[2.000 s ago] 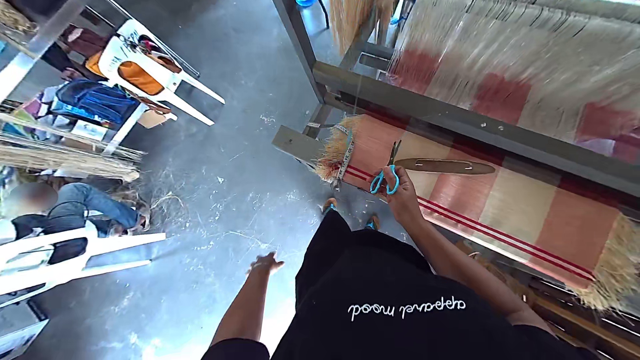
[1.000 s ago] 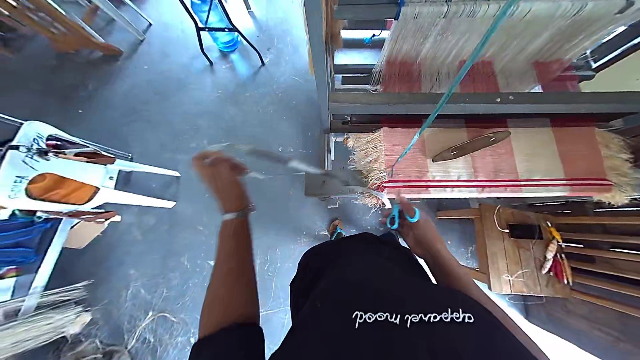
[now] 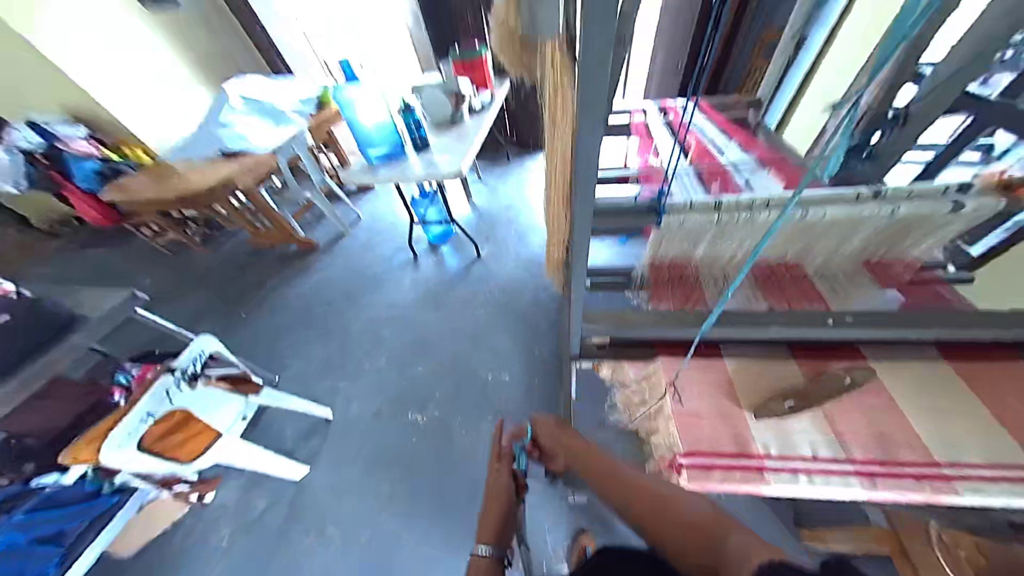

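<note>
Near the bottom centre, my right hand [image 3: 552, 444] grips scissors [image 3: 522, 450] by their blue handles. My left hand [image 3: 502, 472] is beside the handles, fingers fairly straight, with a dark strip hanging below it; whether it holds the strip is unclear. A metal band circles my left wrist. To the right, striped red and cream woven cloth [image 3: 832, 432] with fringed edges lies on a wooden loom. A wooden shuttle [image 3: 814, 392] rests on the cloth. One blue-green cord [image 3: 744, 268] runs diagonally down in front of the loom, its thin end over the cloth's left side.
The grey loom beam [image 3: 800, 326] and its upright post [image 3: 588, 184] stand close on my right. A white plastic chair [image 3: 216, 408] is at left. Further back, a table [image 3: 456, 152] holds a large blue water bottle [image 3: 368, 120]; another bottle is below.
My left hand has come from out at the left to beside my right hand and the scissors. Both hands are now left of the cloth. The view has tilted up.
</note>
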